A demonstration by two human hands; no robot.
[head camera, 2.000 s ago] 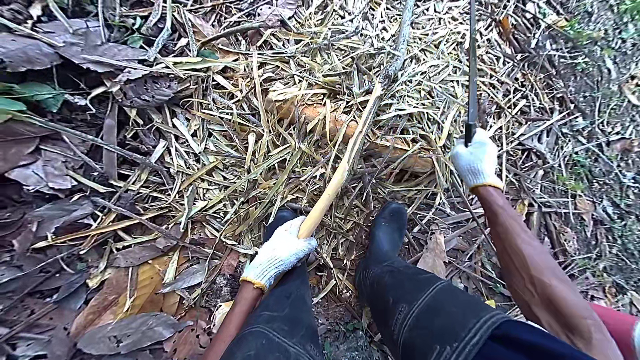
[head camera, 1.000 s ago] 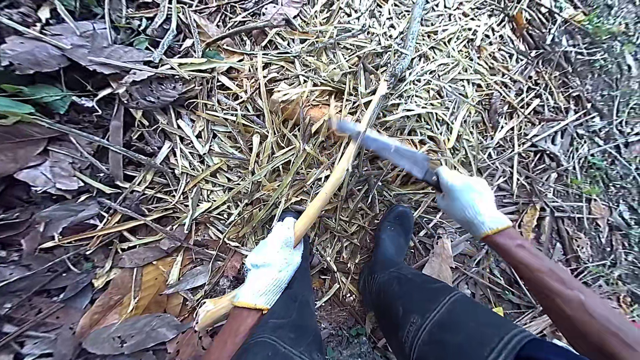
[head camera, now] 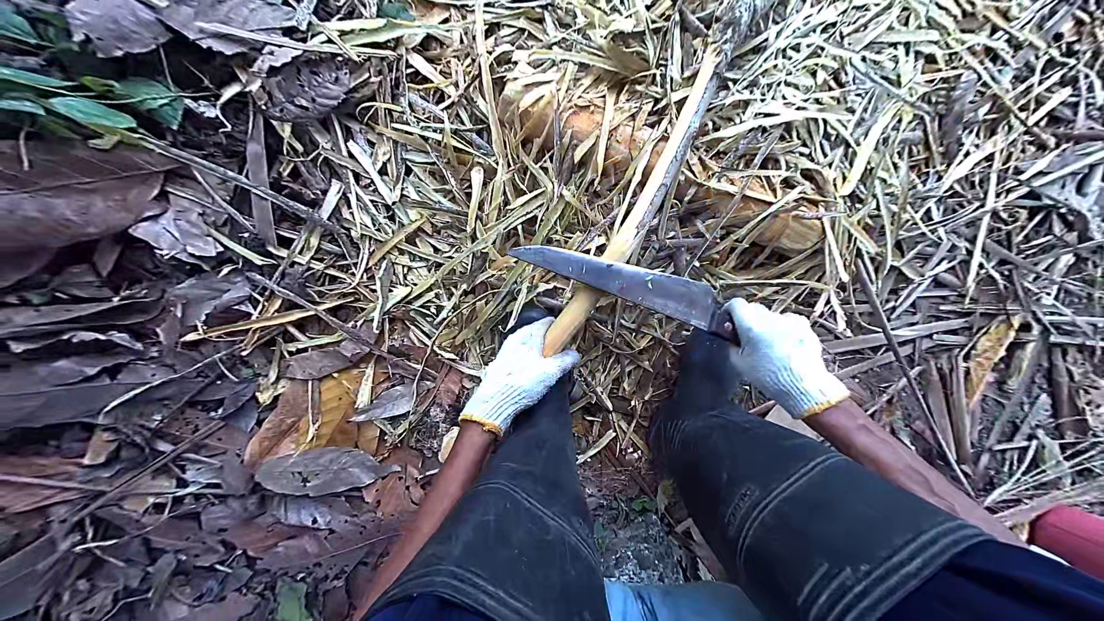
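Note:
My left hand (head camera: 517, 375), in a white knit glove with a yellow cuff edge, grips the near end of a long branch (head camera: 640, 211). The branch is pale and peeled near my hand and grey with bark at its far end. In my right hand (head camera: 783, 355), gloved alike, is the dark handle of a machete (head camera: 642, 289). Its blade points left and lies across the peeled part of the branch, just beyond my left hand; whether it touches the wood I cannot tell. Beneath the branch, a thick orange-brown log (head camera: 617, 142) lies crosswise on the ground.
Pale bark strips and shavings (head camera: 888, 129) cover the ground around the log. Dry brown leaves (head camera: 319, 470) lie on the left, with green leaves (head camera: 90, 108) at the upper left. My legs in dark trousers (head camera: 517, 517) and dark boots are below, close to both hands.
The machete first pointed up at the right, away from the branch; its blade then came left to the branch and now lies across it nearer my left hand. My left hand keeps hold of the branch.

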